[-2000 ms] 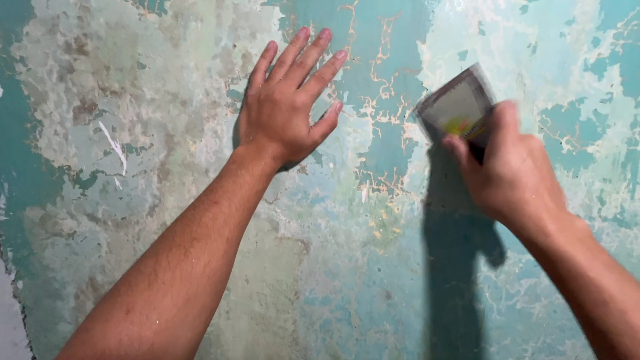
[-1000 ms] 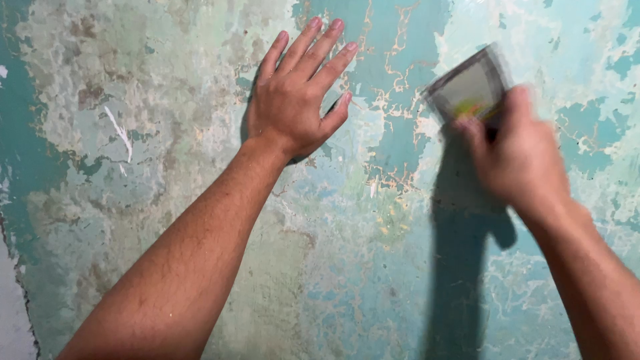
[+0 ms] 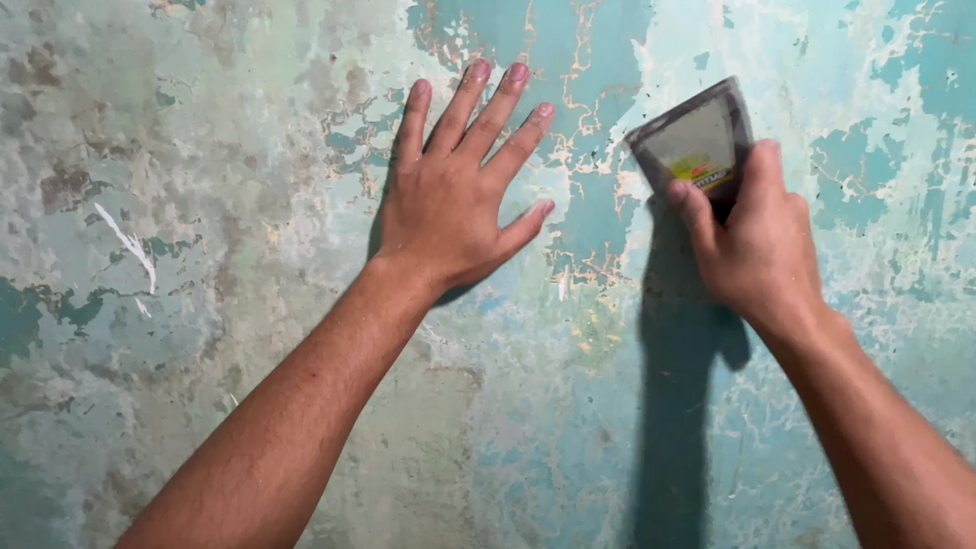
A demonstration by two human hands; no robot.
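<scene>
My left hand (image 3: pixel 457 183) lies flat on a wall (image 3: pixel 412 427) with worn, peeling green and turquoise paint, its fingers spread and nothing held. To the right, my right hand (image 3: pixel 755 236) grips a wide-bladed paint scraper (image 3: pixel 690 141), thumb on the blade's face. The scraper's blade points up and to the left, and its top corner is slightly blurred. Its handle is mostly hidden in my fist. Yellow-green marking with some writing shows on the blade. Whether the blade's edge touches the wall cannot be told.
Cracked turquoise paint (image 3: pixel 602 61) lies between my hands, with pale patches around it. White scratch marks (image 3: pixel 130 244) are on the wall at the left. A dark shadow (image 3: pixel 675 427) of the right hand and tool falls down the wall below them.
The left hand stays spread on the wall, and the right hand keeps hold of the scraper in nearly the same place. The view has shifted a little.
</scene>
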